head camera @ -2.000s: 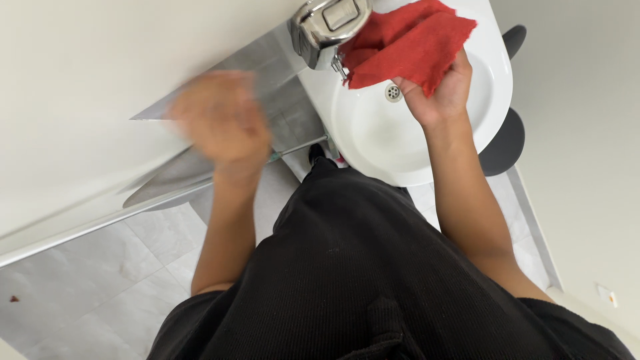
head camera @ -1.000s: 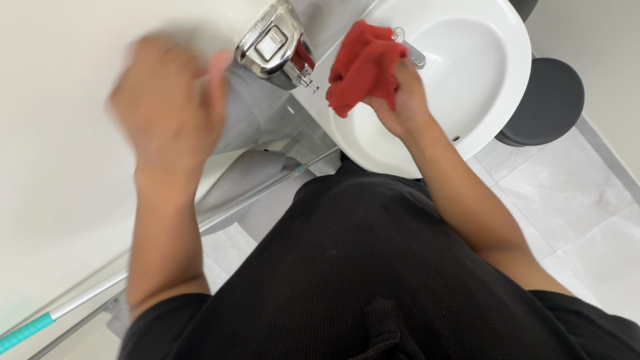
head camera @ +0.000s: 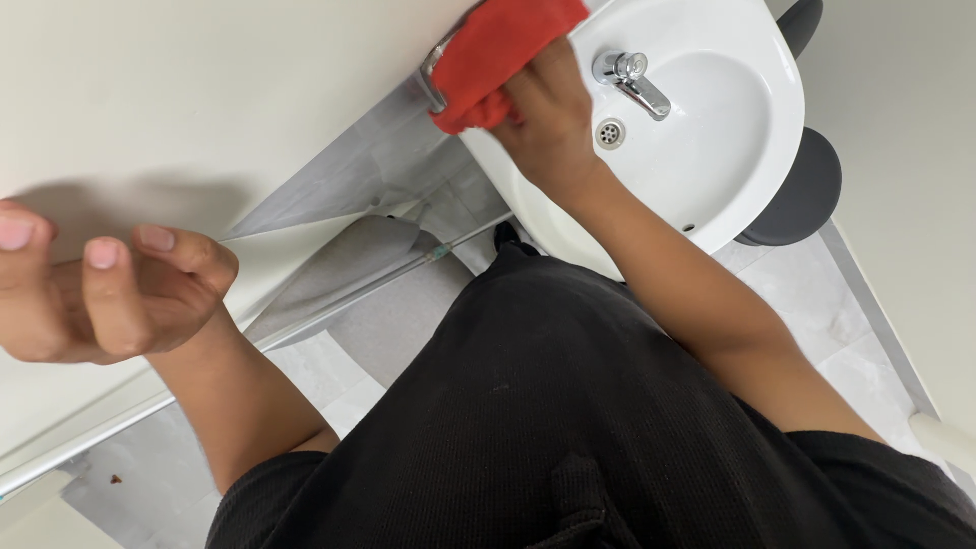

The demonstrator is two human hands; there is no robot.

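Note:
My right hand (head camera: 545,114) holds a red cloth (head camera: 507,53) against a chrome wall fixture (head camera: 435,72), most of which the cloth hides. Beside that hand is a white washbasin (head camera: 705,137) with a chrome tap (head camera: 633,80) and a round metal drain grate (head camera: 610,133). At the far left my left hand (head camera: 114,297) is raised near the pale wall, fingers curled apart and nothing in them.
A dark round stool or bin (head camera: 804,191) stands beyond the basin. A long metal pole (head camera: 335,305) slants across the lower left, by a grey cloth or mat (head camera: 335,267). Grey tiles (head camera: 816,305) cover the floor.
The red cloth was over the basin, then beside the chrome fixture; now it covers most of that fixture. My left hand, blurred before, shows curled fingers. The view has shifted.

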